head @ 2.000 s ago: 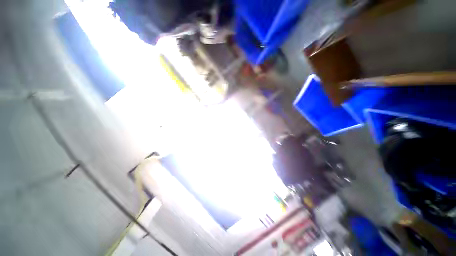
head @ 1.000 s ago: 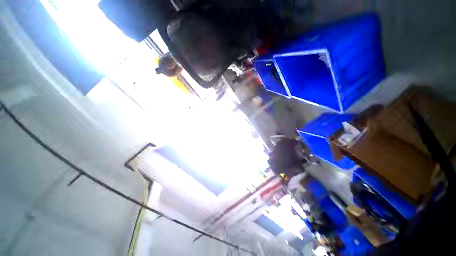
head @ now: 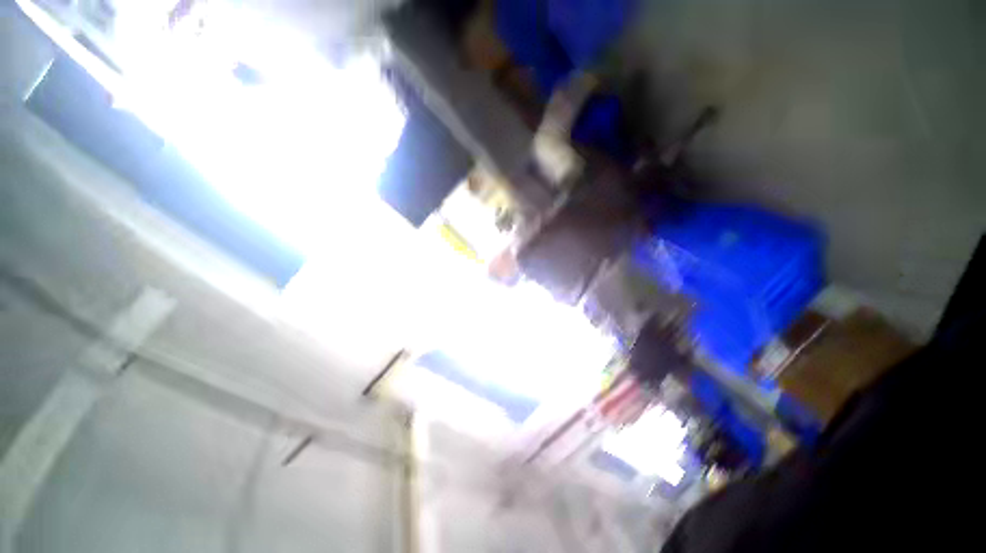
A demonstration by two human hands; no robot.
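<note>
No hand of mine can be made out. The picture is tilted and blurred. A large blue crate (head: 746, 270) lies right of centre, its contents unclear. A brown cardboard carton (head: 843, 362) is just below it in the picture. A black shape (head: 854, 475) fills the lower right corner; I cannot tell what it is. More blue crates (head: 573, 32) show at the top.
A blurred figure, likely a person (head: 573, 243), is near the centre beside the blue crate. Glaring white light (head: 324, 205) runs diagonally across. A pale wall or ceiling (head: 162, 443) fills the lower left, and grey floor (head: 811, 108) the upper right.
The view has shifted. The blue crate and carton now appear smaller and lower. The large dark shape at the top centre is gone, and the blurred figure shows near the centre.
</note>
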